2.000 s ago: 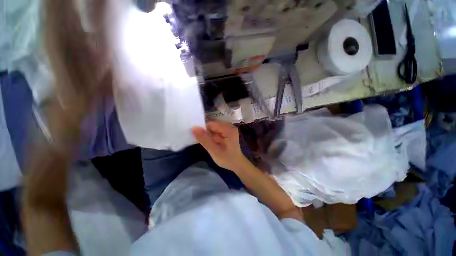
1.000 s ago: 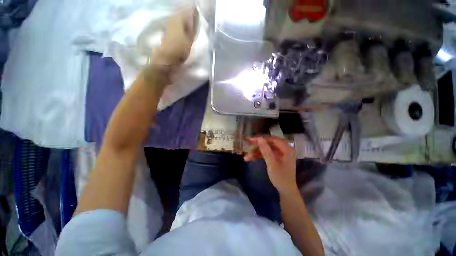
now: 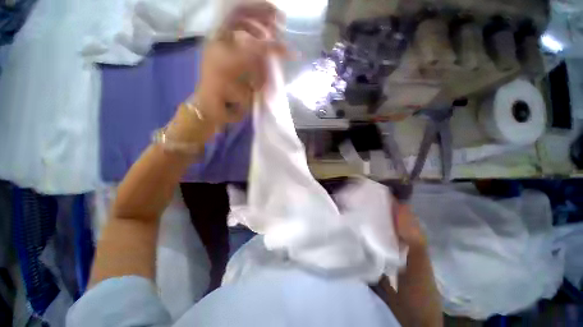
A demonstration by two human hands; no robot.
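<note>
A white garment piece hangs in folds in front of my lap. My left hand is raised left of the sewing machine and grips the piece's narrow upper end; the hand is slightly blurred. My right hand is at the lower right side of the piece, by its edge; it is blurred and partly behind the cloth, with fingers mostly hidden. The grey-white machine has a bright glare near its needle area.
White panels and a purple cloth lie left. Grey snips, a white roll and a printed strip are on the table, right. A white heap hangs below. A blue crate is lower left.
The white piece now hangs over my lap, held by my left hand, which has moved slightly right. My right hand has moved down and right, away from the table edge.
</note>
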